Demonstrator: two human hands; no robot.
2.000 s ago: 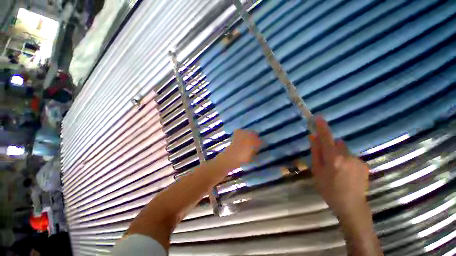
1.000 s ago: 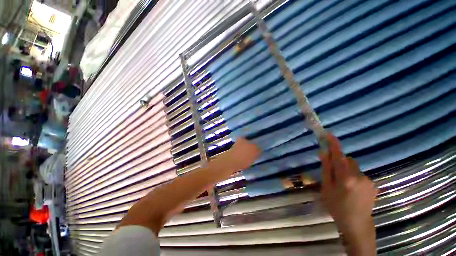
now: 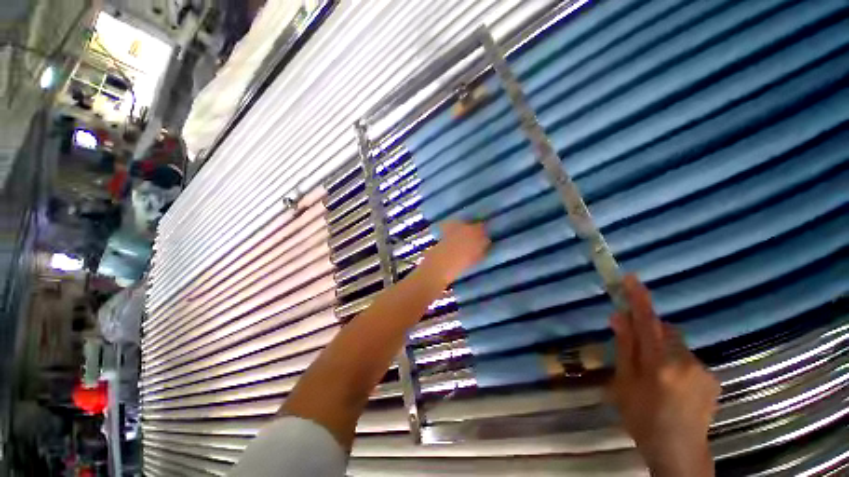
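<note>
A rectangular metal frame (image 3: 559,177) of flat silver bars lies over the ribbed light blue sheet (image 3: 707,177) and a strip of bare metal bars (image 3: 358,244). My right hand (image 3: 663,373) has its fingers closed on the frame's near right corner. My left hand (image 3: 463,248) is inside the frame, low over the blue sheet; its fingertips are blurred and I cannot tell if it holds something. Brass clips show on the blue sheet, one at the near edge (image 3: 574,361) and one at the far edge (image 3: 468,98).
A ribbed pink sheet (image 3: 279,270) lies left of the bare strip. A ribbed white sheet (image 3: 307,112) runs along the far side. A crumpled white cloth (image 3: 233,84) is beyond it. Workshop clutter and a red object (image 3: 90,397) are at the far left.
The view has shifted, so the frame and bed sit further right and lower. My left hand has moved up over the blue sheet. My right hand still grips the frame.
</note>
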